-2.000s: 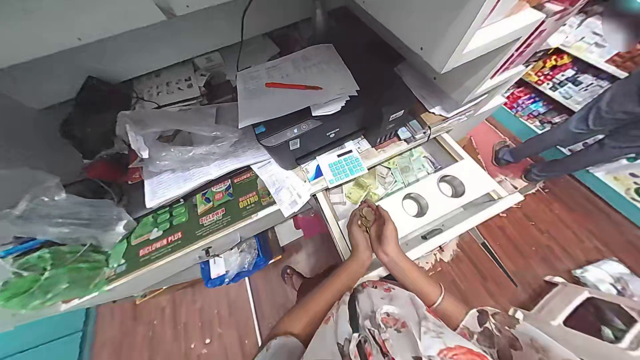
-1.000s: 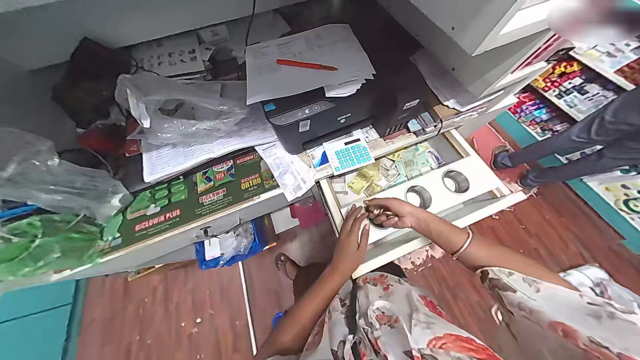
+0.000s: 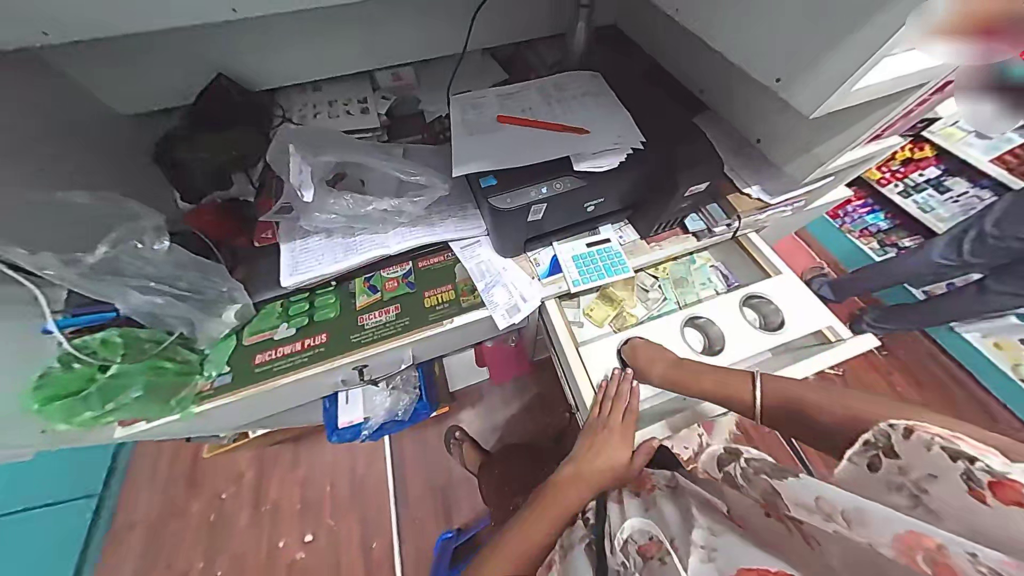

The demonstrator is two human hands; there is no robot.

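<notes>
An open cash drawer [image 3: 788,300] holds banknotes [image 3: 680,280] at its back and has a white panel with round metal coin cups [image 3: 704,336] in front. My right hand [image 3: 652,360] reaches down into the leftmost cup; its fingers are hidden inside, so what they hold does not show. My left hand [image 3: 612,436] lies palm down against the drawer's front left part, fingers extended beside the right hand, with nothing seen in it. A white calculator with blue keys [image 3: 596,262] rests at the drawer's back left edge, just behind the notes.
A black printer [image 3: 592,192] bears papers and a red pen [image 3: 542,124]. Plastic bags [image 3: 352,180] and a paper stack lie left of it. A blue bin [image 3: 380,408] hangs below the counter. A person's legs [image 3: 944,272] are at the right, near stocked shelves [image 3: 912,192].
My hands were together over the drawer front with small metallic things, apparently coins, between them. Now my right hand has gone down into the left cup, and my left hand lies flat beside it.
</notes>
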